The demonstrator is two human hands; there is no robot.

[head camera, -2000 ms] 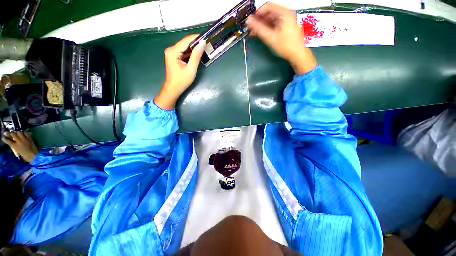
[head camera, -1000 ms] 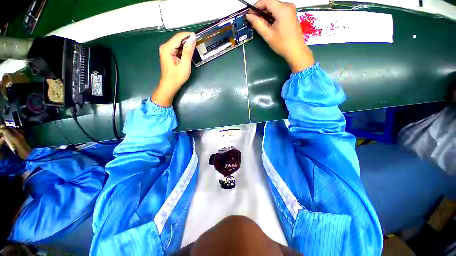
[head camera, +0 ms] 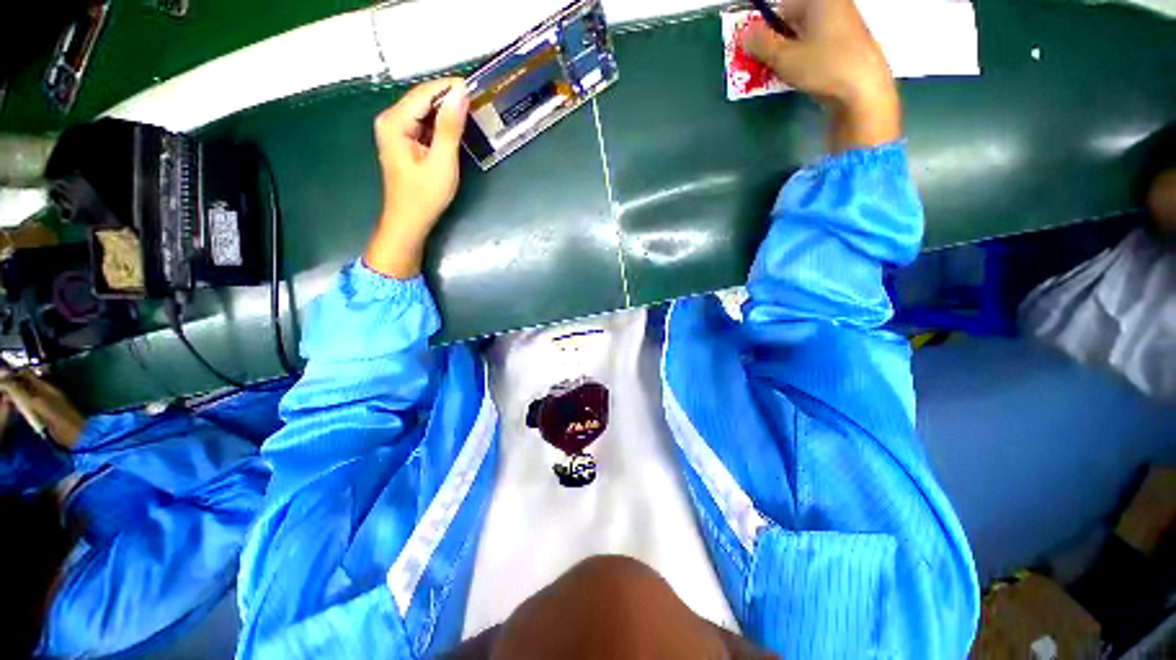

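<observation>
My left hand (head camera: 423,152) holds the open phone unit (head camera: 539,88) by its left end, tilted above the green mat, with its inner parts facing me. My right hand (head camera: 832,58) is over the white sheet (head camera: 931,39), at the heap of small red parts (head camera: 752,72). It holds a thin dark tool (head camera: 774,17), perhaps tweezers, cut off by the top edge. The fingertips and the tool's tip are hard to make out against the red parts.
A black ribbed power unit (head camera: 168,206) with a cable stands on the green mat (head camera: 516,264) at left. A white rail (head camera: 310,71) runs behind. Another phone (head camera: 75,54) lies on the green conveyor. Another person's hand (head camera: 39,406) is at far left.
My right hand has left the phone's right end and moved right to the red parts, still with the dark tool. My left hand and the phone have shifted slightly left in view.
</observation>
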